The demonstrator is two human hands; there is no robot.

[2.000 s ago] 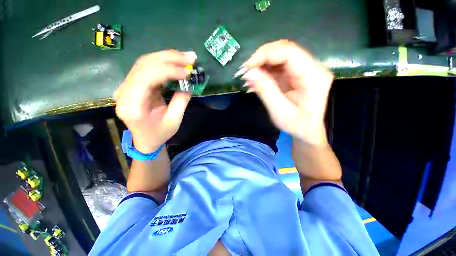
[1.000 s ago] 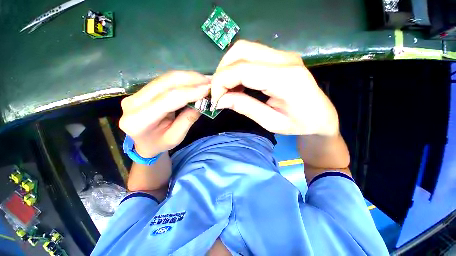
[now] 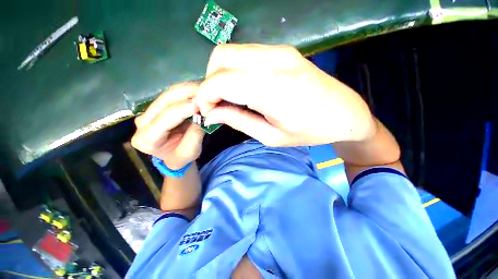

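Observation:
My left hand (image 3: 169,125), with a blue strap on its wrist, holds a small green assembled board (image 3: 211,128) over the lap, just off the bench edge. My right hand (image 3: 284,98) is closed over the same board, its thumb and fingertips pinched at the parts on top. Most of the board is hidden by the fingers. Whether a small part is between the right fingertips cannot be told. A flat green circuit board (image 3: 216,23) lies on the bench beyond the hands.
On the dark green bench (image 3: 147,32), an assembled board with a yellow block (image 3: 92,47) and silver tweezers (image 3: 48,43) lie at the left. Finished boards (image 3: 54,219) surround a red piece (image 3: 56,247) at the lower left. Crinkled clear plastic (image 3: 139,226) is beside the lap.
My right hand has come left to the board in my left hand, and both are together over the lap. The view has shifted and tilted, moving the bench items.

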